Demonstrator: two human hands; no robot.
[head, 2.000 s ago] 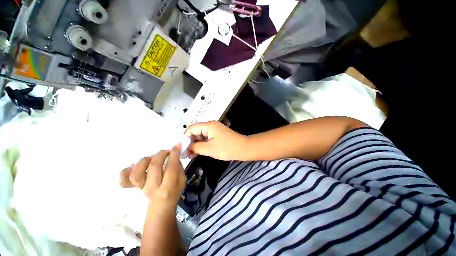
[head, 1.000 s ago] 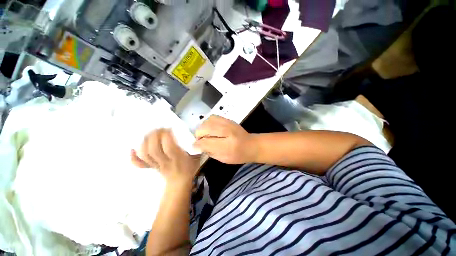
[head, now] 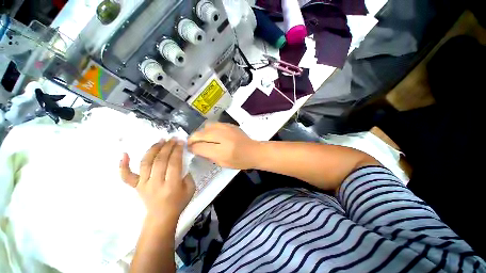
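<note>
White cloth (head: 69, 192) lies in a large heap on the left, up to the foot area of the grey overlock machine (head: 128, 45). My left hand (head: 160, 178) lies flat on the cloth, palm down, thumb spread from the fingers. My right hand (head: 221, 144) is at the cloth's right edge beside the machine, its fingertips bent onto the edge and close to my left fingertips. The needle area is hidden behind cloth and hand.
Pink snips (head: 288, 67) lie right of the machine on maroon scraps (head: 331, 37). A dark thread cone (head: 269, 29) and a pink-ended cone (head: 296, 32) stand beyond. A black clip-like object (head: 53, 105) is left. More white cloth (head: 367, 146) and grey fabric lie right.
Both hands and the cloth edge have moved up toward the machine foot. My left hand has flattened onto the cloth. The view has shifted, showing more of the machine and the thread cones.
</note>
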